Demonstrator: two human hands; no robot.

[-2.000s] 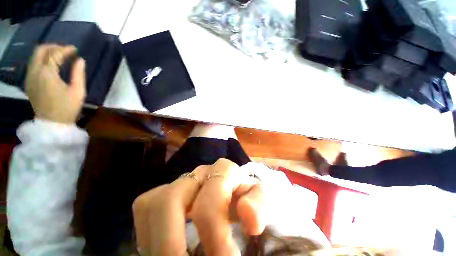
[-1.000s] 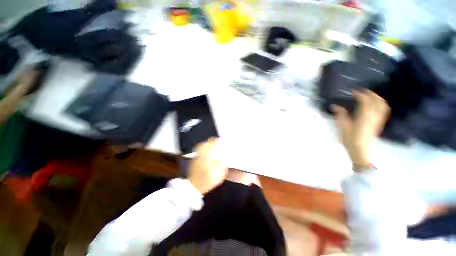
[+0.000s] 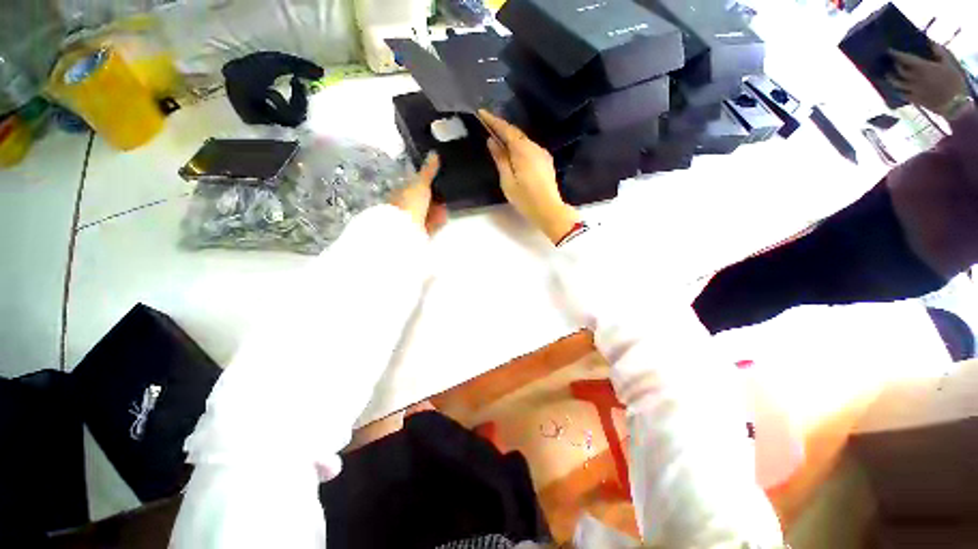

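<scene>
A black box (image 3: pixel 463 169) with a white rounded product (image 3: pixel 448 129) in its opening lies at the back of the table. My left hand (image 3: pixel 420 195) holds its near left side, thumb up. My right hand (image 3: pixel 525 177) grips the edge of a thin black flap or lid (image 3: pixel 432 77) raised over the box; its fingertips are partly hidden, and whether the flap is joined to the box is unclear. A black open tray (image 3: pixel 145 402) with a white cable (image 3: pixel 144 412) lies at the lower left, near the table edge.
Stacked black boxes (image 3: pixel 601 48) stand right behind my right hand. A clear bag of cables (image 3: pixel 290 198) with a smartphone (image 3: pixel 240 160) on it lies left of my hands. A black strap-like item (image 3: pixel 270 88) and yellow container (image 3: pixel 116 99) are behind. Another person's hand (image 3: pixel 931 80) holds a box at right.
The view has swung right. My left hand has left the tray with the cable and joined my right hand at the box by the stacks. The flap is now raised and the white product shows.
</scene>
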